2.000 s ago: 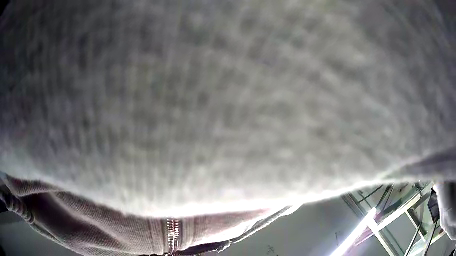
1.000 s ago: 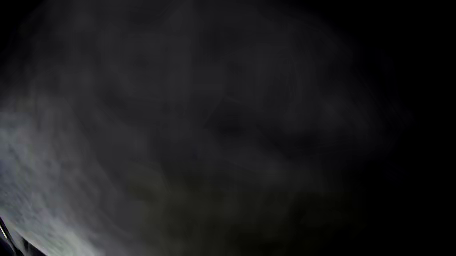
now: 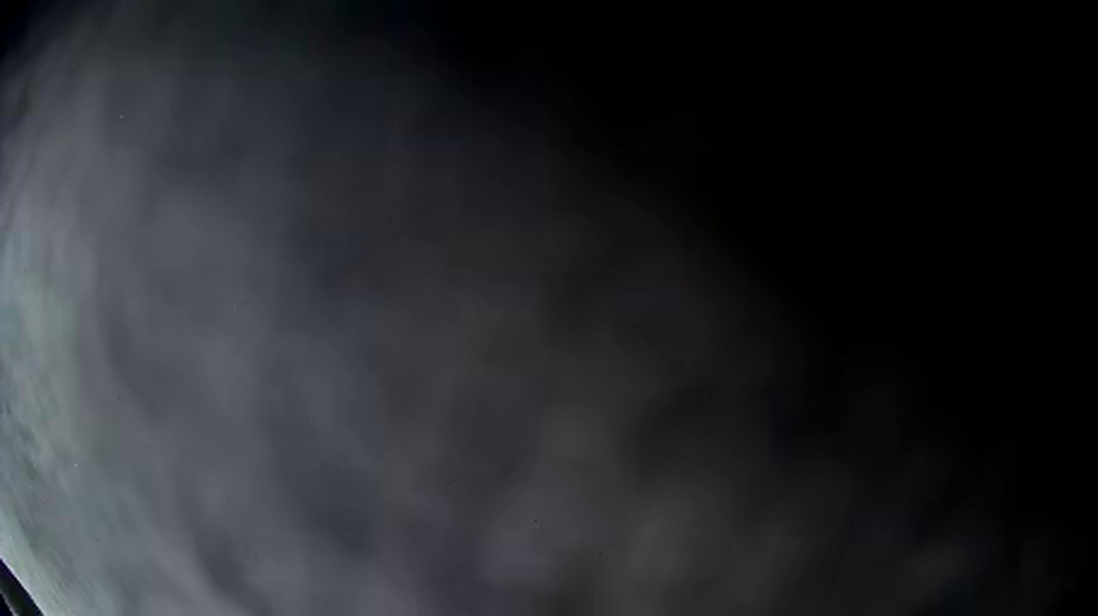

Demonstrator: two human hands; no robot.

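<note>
A dark grey, blurred surface (image 3: 241, 313) covers nearly the whole head view, very close to the lens. It is paler along the left edge and fades to black at the upper right. I cannot tell what it is. Neither my left hand nor my right hand can be made out. No object being worked on shows.
A small dark strip (image 3: 17, 594) shows at the bottom left corner, too small to identify. The surroundings are hidden.
Two seconds ago a pale ribbed cloth filled most of the view, with a zipped garment and a bright lamp below it. These are gone from view and the picture has turned dark.
</note>
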